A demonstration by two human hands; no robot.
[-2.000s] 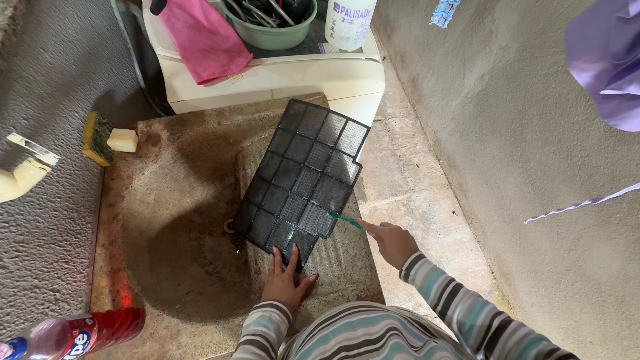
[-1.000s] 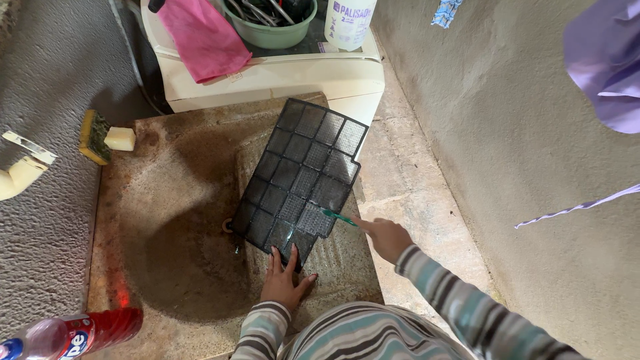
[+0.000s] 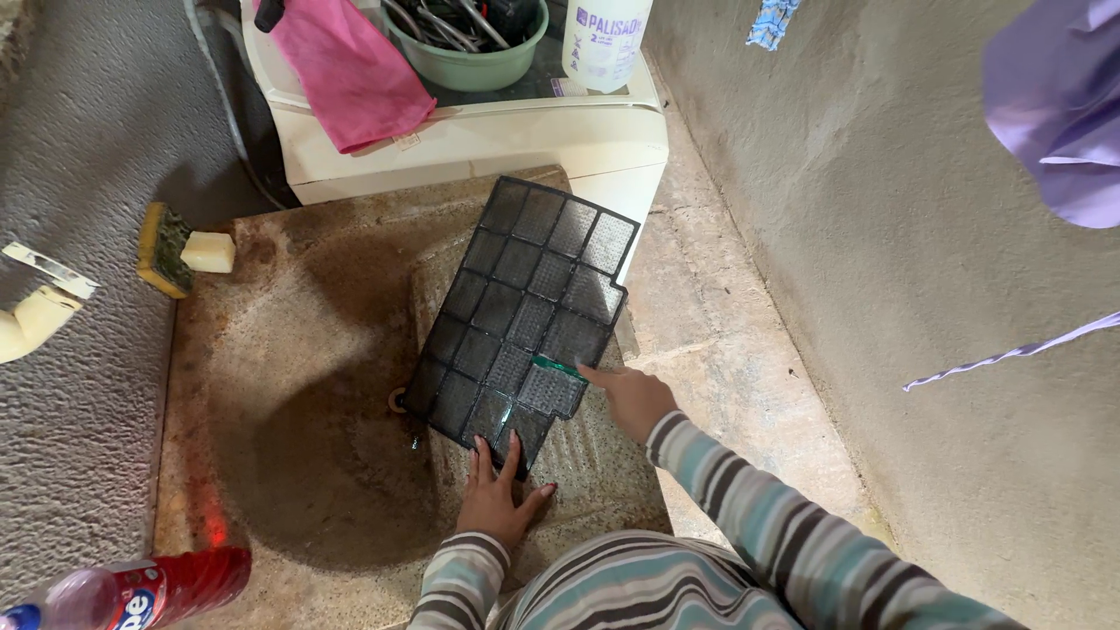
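Note:
A black mesh air filter with a gridded plastic frame (image 3: 514,302) lies slanted over the ribbed washboard side of a stone laundry sink (image 3: 560,525). My left hand (image 3: 497,494) rests at the filter's lower end, fingers spread on its frame and mesh. In my right hand (image 3: 632,394) is a slim green brush, probably a toothbrush (image 3: 556,366), its head on the mesh near the filter's right edge. The bristles are too small to make out.
Left of the sink basin are a yellow-green sponge (image 3: 164,250), a bar of soap (image 3: 210,252) and a bottle of red liquid (image 3: 188,584). Behind stands a white washing machine (image 3: 490,131) with a pink cloth (image 3: 354,79), green bowl (image 3: 477,66) and white bottle (image 3: 604,44). A wall rises at right.
The green brush in my right hand has moved up and left over the mesh from its place two seconds ago. My left hand and the filter have stayed nearly still.

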